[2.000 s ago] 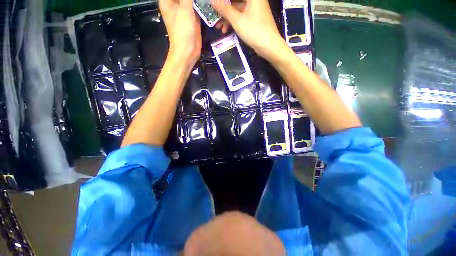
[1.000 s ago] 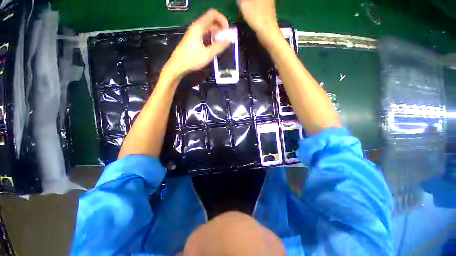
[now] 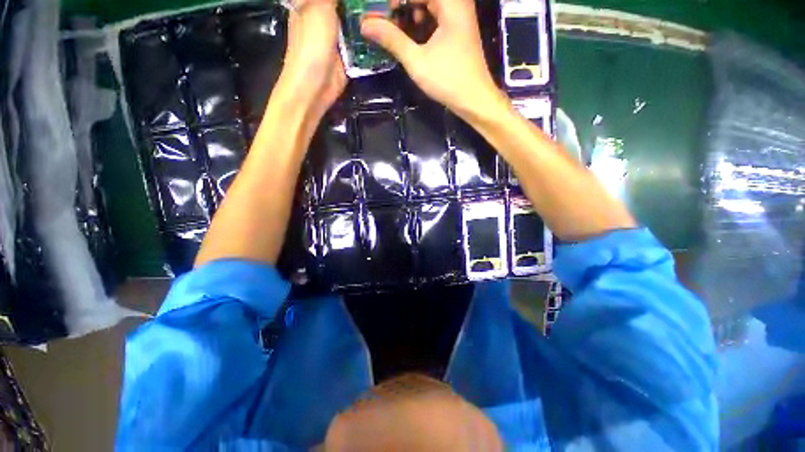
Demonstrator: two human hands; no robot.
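Note:
A phone housing with a green circuit board in it is held at the top edge of the picture, over the black blister tray. My left hand, partly cut off by the edge, holds the housing's left side. My right hand is on its right side, thumb over the board; its fingertips are partly hidden. Several white phone housings with dark windows lie in the tray's right pockets, one at the top right and one at the bottom.
Crumpled translucent film lies over black trays at the left. Clear blister trays stand at the far right. Small bits lie on the green mat right of the tray. Blue cloth shows at the lower right edge.
The loose housing that lay at the tray's upper middle is gone from there. My hands, apart a second ago, are together around a housing with a board. The view has shifted.

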